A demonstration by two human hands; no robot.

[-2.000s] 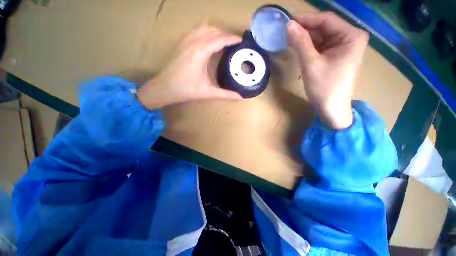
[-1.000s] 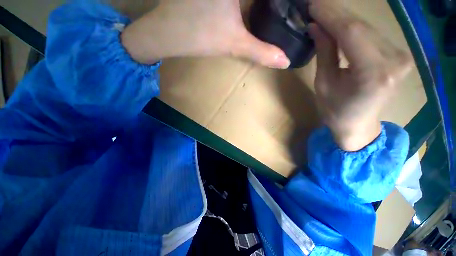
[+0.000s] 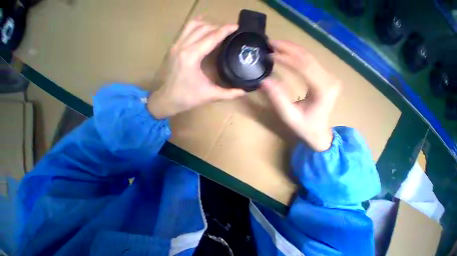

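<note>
A black round unit (image 3: 234, 70) with a blunt tab pointing to the top of the picture is held above the brown cardboard sheet (image 3: 240, 150). A black logo cover (image 3: 249, 56) with a pale emblem lies over its face, emblem up. My left hand (image 3: 193, 75) grips the unit from the left, thumb below it and fingers near the tab. My right hand (image 3: 303, 92) is at the right side, with thumb and fingertips on the edge of the cover and unit. The metal ring face is hidden under the cover.
The green conveyor with a blue edge (image 3: 340, 37) runs along the upper right, carrying several black units (image 3: 415, 52). Another black unit (image 3: 7, 30) is at the far left edge. A cardboard flap (image 3: 415, 230) and a crumpled white sheet (image 3: 421, 187) are at the lower right.
Two seconds ago the metal ring face was bare and the cover was apart in my right hand. Now the cover lies over it, and the hands and unit are back near the upper middle of the view.
</note>
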